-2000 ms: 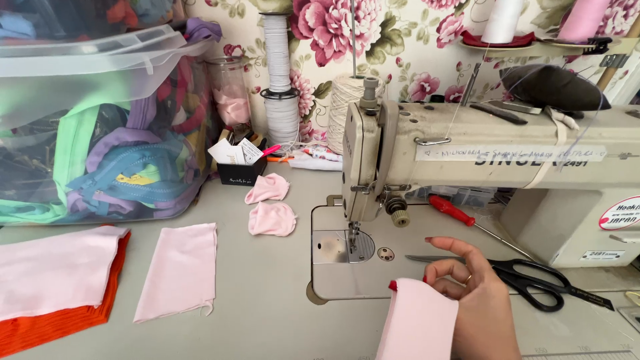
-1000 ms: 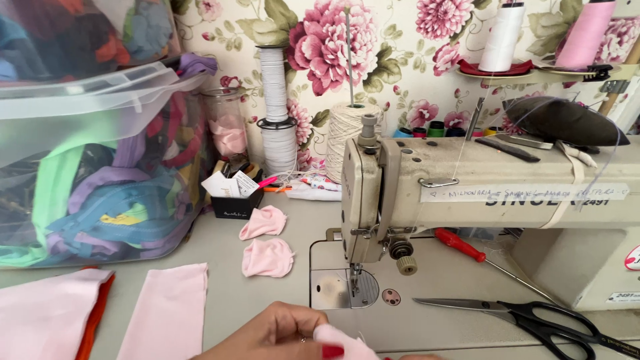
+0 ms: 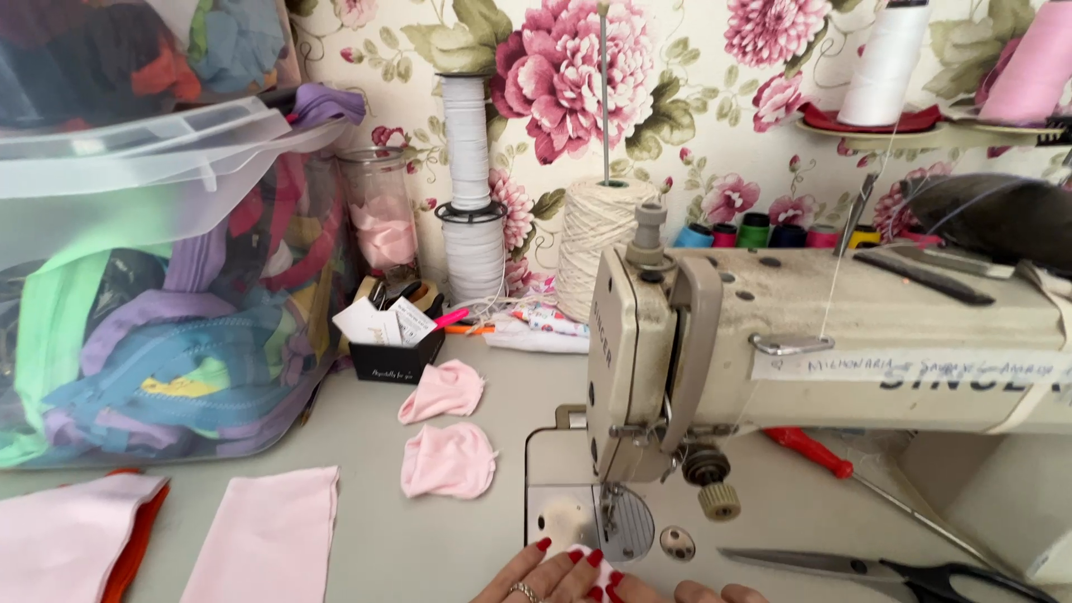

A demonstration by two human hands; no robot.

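At the bottom edge, just in front of the presser foot of a Singer sewing machine, my left hand presses with its fingertips on a small piece of pale pink fabric. My right hand is beside it, its red-nailed fingertips at the same fabric; most of this hand is cut off by the frame. Two small gathered pink fabric pieces lie left of the machine. Further left are a flat pink piece and a larger pink piece over red-orange fabric.
Black-handled scissors and a red-handled screwdriver lie right of the needle plate. A clear plastic bin of fabric stands at the left. Behind are a black box of cards, a glass jar, elastic spools and a cone of cord.
The pink fabric, earlier held up at the right of the needle plate, is now low in front of the presser foot. My left hand has come into view and both hands are at the fabric.
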